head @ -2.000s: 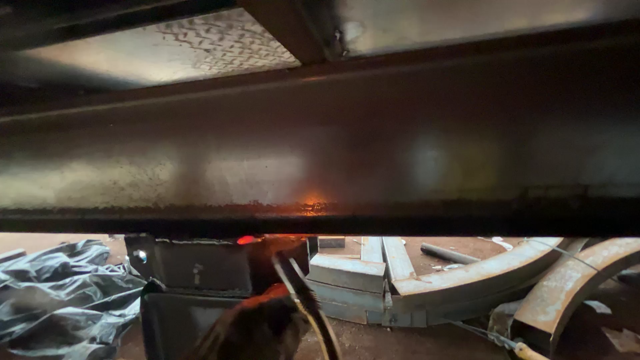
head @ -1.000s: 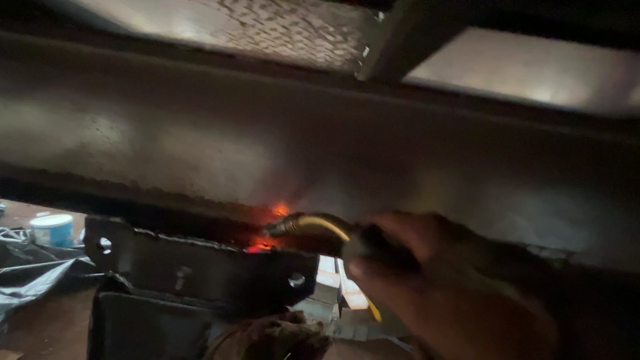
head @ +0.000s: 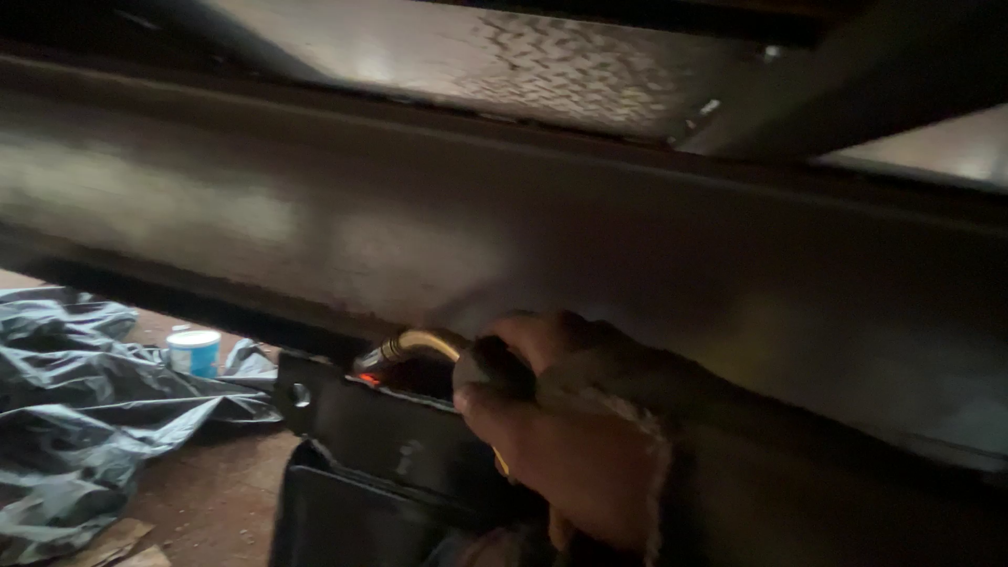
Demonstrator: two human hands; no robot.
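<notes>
My right hand (head: 567,409), in a dark sleeve or worn glove, is closed around the dark handle of a MIG welding torch (head: 429,340). The torch's curved brass-coloured neck points left, and its nozzle meets the seam between a long dark steel beam (head: 315,228) and a steel bracket (head: 378,433) with a bolt hole. A small spot of metal (head: 368,379) glows orange-red just beneath the nozzle. At the bottom edge a dim, blurred shape (head: 496,547) may be my left hand; what it holds cannot be made out.
Crumpled dark plastic sheeting (head: 71,402) lies on the reddish ground at the left, beside a blue and white bucket (head: 194,353). Overhead are a tread-pattern metal plate (head: 583,75) and a dark cross member (head: 850,94). Cardboard pieces (head: 118,543) lie at the lower left.
My right hand with the torch has moved left along the bracket seam since one second ago. The red glow by the beam has shrunk to a small spot. The view has shifted.
</notes>
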